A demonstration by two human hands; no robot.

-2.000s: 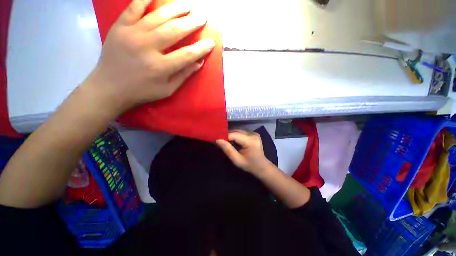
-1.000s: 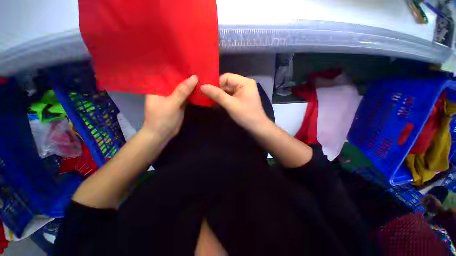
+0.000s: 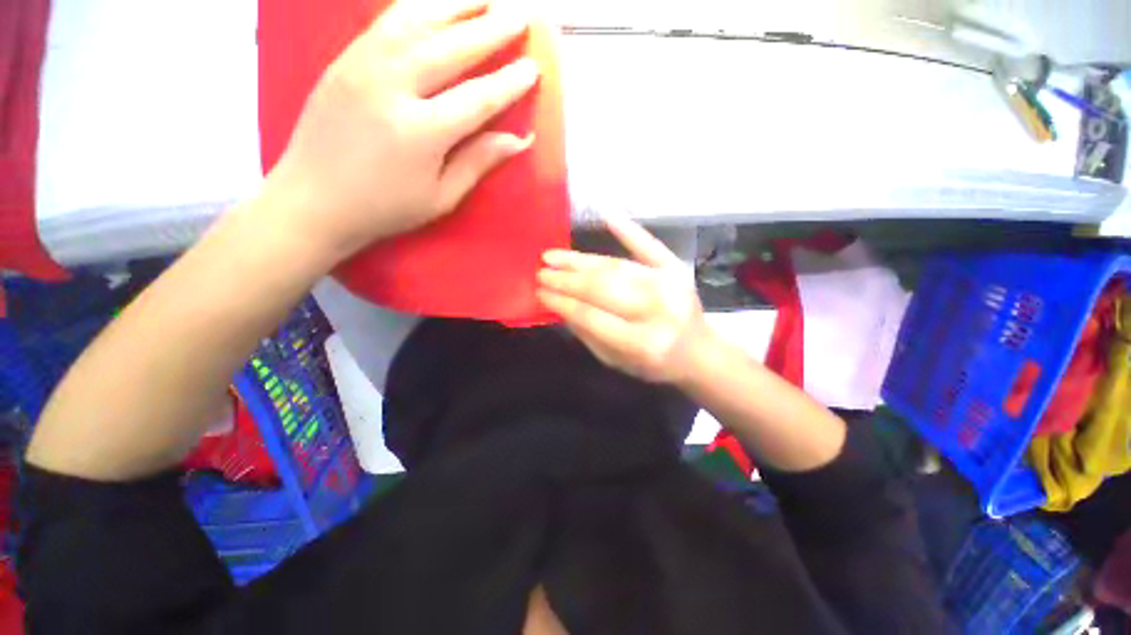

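A red cut piece [image 3: 484, 248] lies on the white table and hangs over its front edge toward my lap. My left hand [image 3: 403, 124] lies flat on top of it, fingers slightly spread and pointing right. My right hand [image 3: 620, 304] is at the right side of its hanging lower end, fingertips on the cloth edge; whether the thumb pinches from behind is hidden. The upper end of the piece runs out of the picture.
Red cloth [image 3: 22, 137] hangs over the table edge at far left. Snips [image 3: 1032, 112] lie at the table's right, beside a grey tray [image 3: 1099, 139]. A blue crate [image 3: 980, 360] stands right, a blue mesh basket [image 3: 292, 409] left. White fabric [image 3: 846, 329] hangs below the table.
My left hand has moved from the cloth's lower edge up onto its top over the table. My right hand has stayed near the lower right corner, with its fingers straighter. The view has shifted.
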